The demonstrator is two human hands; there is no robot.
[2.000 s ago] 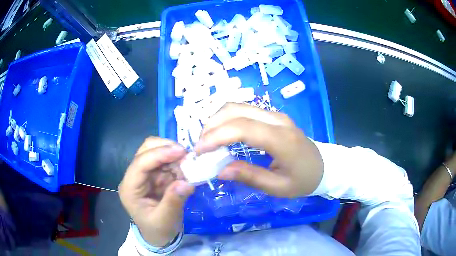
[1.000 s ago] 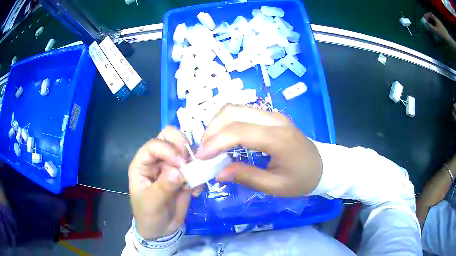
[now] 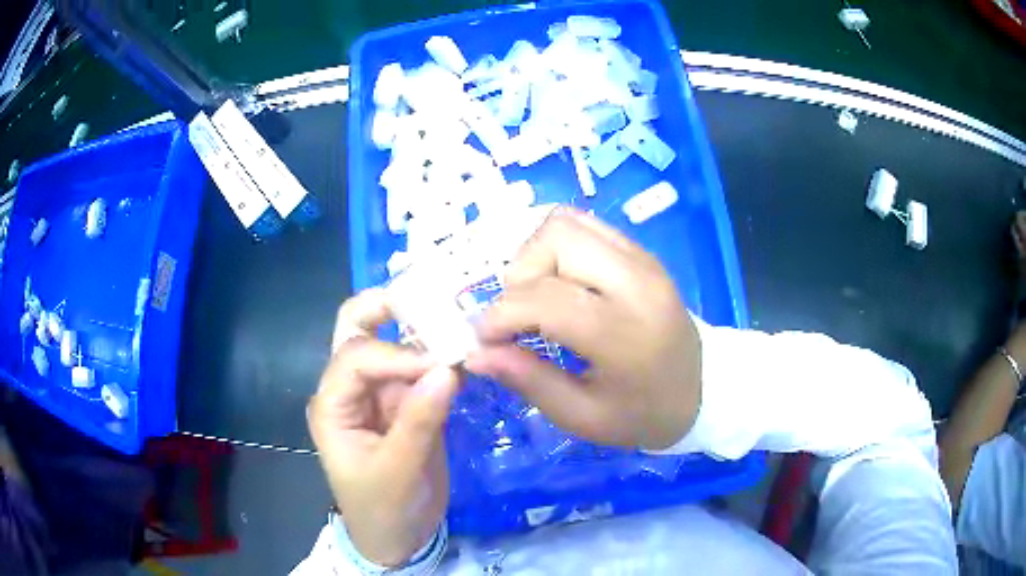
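A white plastic housing (image 3: 442, 326) is held between both hands over the near part of the blue centre tray (image 3: 711, 242). My left hand (image 3: 388, 422) pinches it with thumb and fingers from the left. My right hand (image 3: 602, 338) has its thumb and fingertips on the housing's right side. A heap of white housings (image 3: 433, 169) fills the far and left part of the tray. Thin leaded parts show partly behind my right hand. Clear glinting pieces (image 3: 506, 444) lie in the near part. The housing is overexposed, so its details are unclear.
A blue left tray (image 3: 113, 270) holds several white units. Two long white boxes (image 3: 250, 169) lie between the trays. A wired pair of white units (image 3: 883, 192) lies on the right. A metal rail (image 3: 833, 99) crosses behind. Another person's arm (image 3: 973, 394) shows at right.
The housing has turned more upright in the fingers. My left hand has shifted slightly right and down. A person's hand at the upper right has gone from view.
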